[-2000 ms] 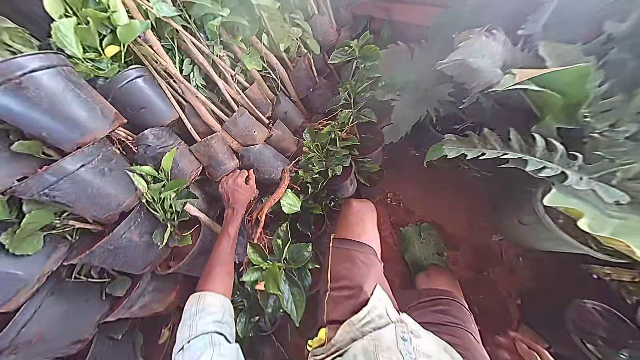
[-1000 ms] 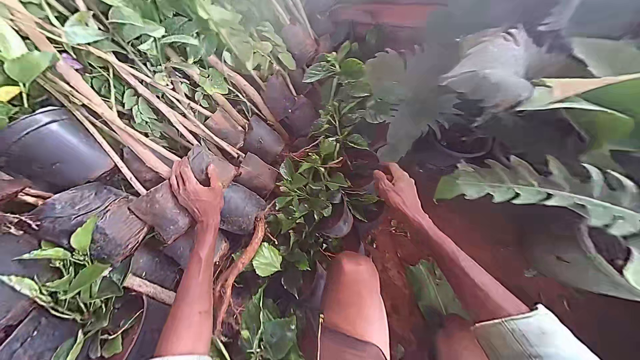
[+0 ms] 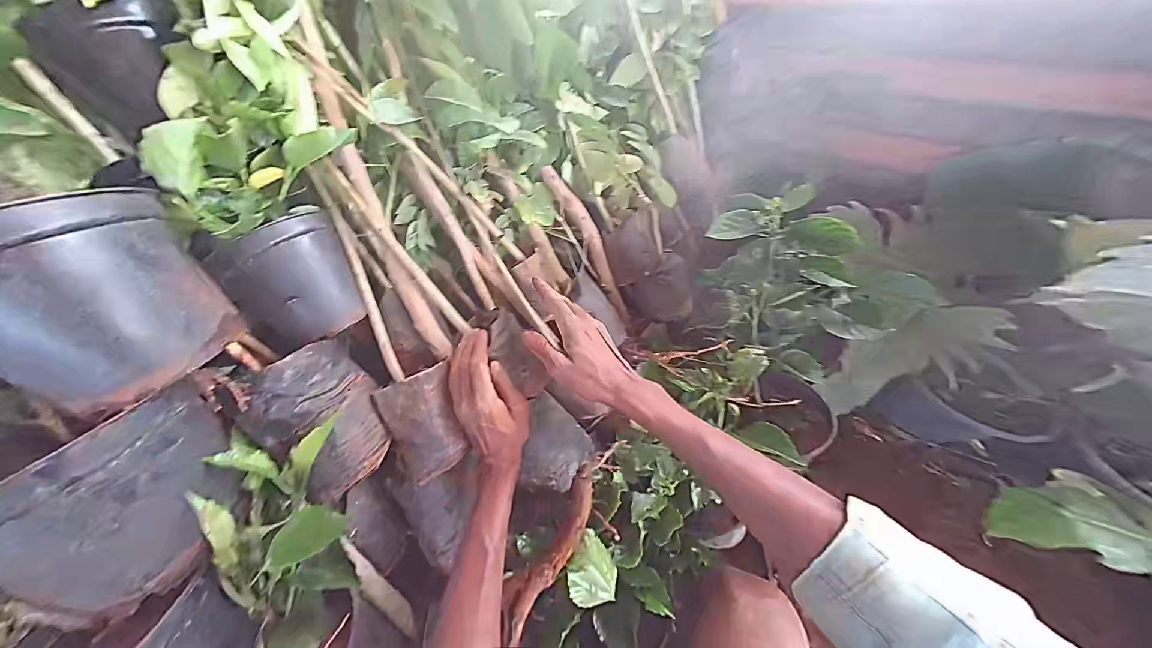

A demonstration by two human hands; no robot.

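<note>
My left hand [image 3: 488, 396] lies over a dark plastic grow bag [image 3: 423, 421] of soil, with its fingers together along the bag's upper edge. To its right, my right hand [image 3: 580, 346] is spread beside the stems, thumb and fingers apart, above another grow bag [image 3: 515, 353]. Woody plant stems [image 3: 423, 261] rise from the bags and lean toward the upper left. A further dark bag [image 3: 553, 443] sits just below my hands. Whether the left fingers grip their bag cannot be told, as the palm is hidden.
Large black pots [image 3: 99, 297] and a smaller black pot [image 3: 292, 274] lie tilted at the left. A thick brown root [image 3: 562, 549] runs below my hands. Leafy plants [image 3: 648, 531] stand near my knee [image 3: 742, 612]. Broad-leaved plants [image 3: 1075, 522] are at the right.
My right hand has come from the right, over the leafy plants, to the bags beside my left hand. The view has shifted and sits closer to the stems.
</note>
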